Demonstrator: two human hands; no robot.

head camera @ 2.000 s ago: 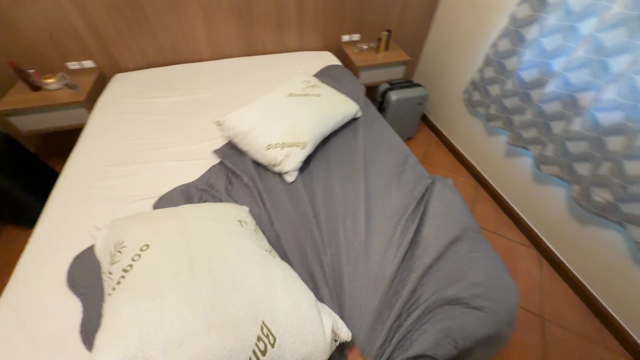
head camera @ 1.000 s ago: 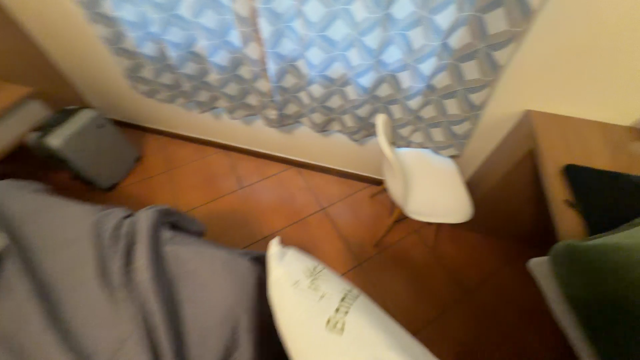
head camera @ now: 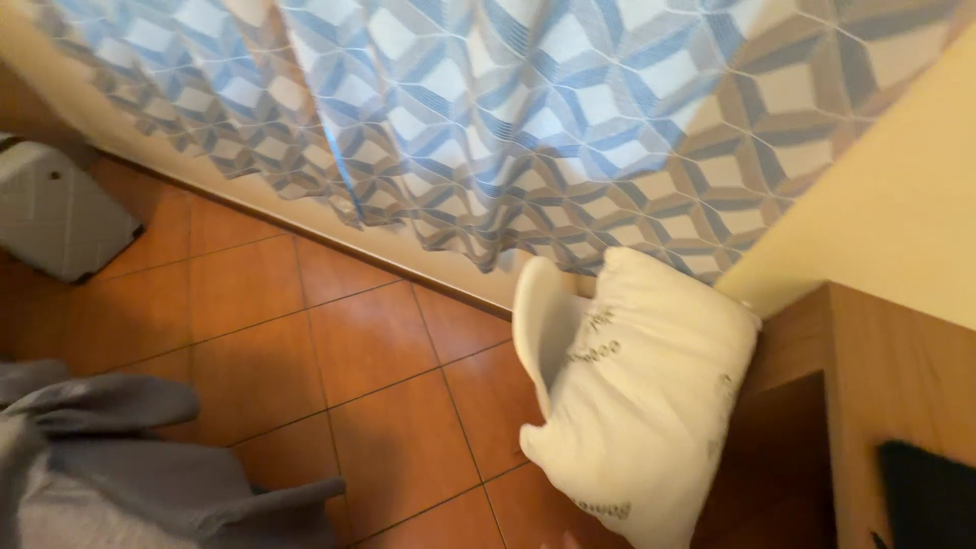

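Observation:
A white pillow (head camera: pixel 648 396) with printed writing leans at a tilt on the white chair (head camera: pixel 537 328), hiding most of the seat. Just below the pillow's lower left side, blurred fingertips of one hand (head camera: pixel 563 542) show at the bottom edge; whether they belong to my left or my right hand cannot be told. No grip on the pillow is visible, and the rest of that hand is cut off. Rumpled grey bedding (head camera: pixel 145 488) hangs at the lower left.
A grey suitcase (head camera: pixel 65 210) stands at the left on the orange tile floor (head camera: pixel 381 374). Patterned curtains (head camera: pixel 473 114) hang behind the chair. On the right, a wooden desk (head camera: pixel 900 366) holds a dark object (head camera: pixel 926 496), beside the yellowish wall (head camera: pixel 877 221).
The pillow, low in the view and apart from the chair a second ago, now rests on the chair. The view has swung from the bed towards the window and desk.

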